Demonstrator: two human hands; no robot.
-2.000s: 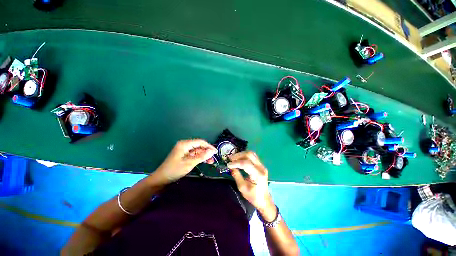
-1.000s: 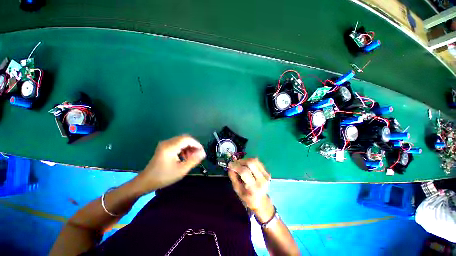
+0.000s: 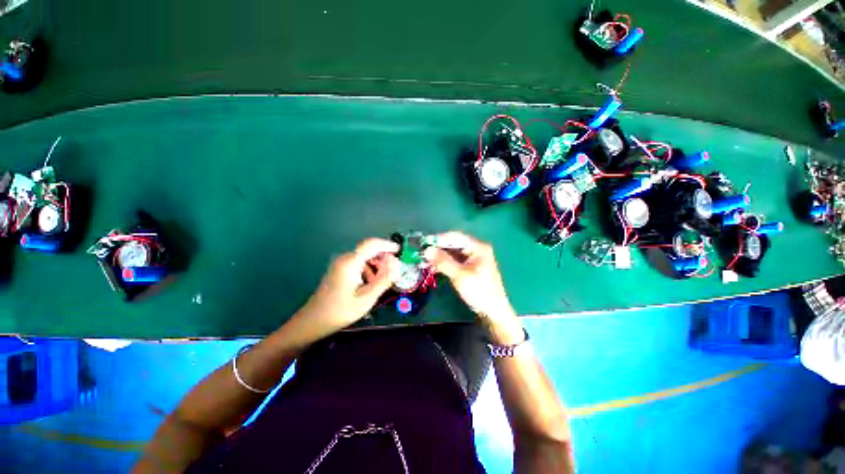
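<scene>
A black speaker housing stands near the bench's front edge, in front of me, with a round silver-white disc (image 3: 408, 277) in it. A green circuit board (image 3: 413, 248) is held over the housing's far side, between my fingertips. My left hand (image 3: 357, 279) pinches at the board's left side. My right hand (image 3: 468, 270) pinches at its right side. A blue battery (image 3: 404, 305) shows end-on at the near side of the housing, with red wires beside it. The fingers hide much of the housing and the board's edges.
Several wired housings with blue batteries (image 3: 567, 167) crowd the bench at the right. One unit (image 3: 135, 256) and a small group (image 3: 46, 219) lie at the left. More units (image 3: 607, 35) sit on the conveyor beyond the pale edge. A person's white sleeve (image 3: 825, 343) shows at far right.
My left hand has come back to the housing and both hands now hold the green board above it. The battery end now shows at the near side. The whole view has shifted.
</scene>
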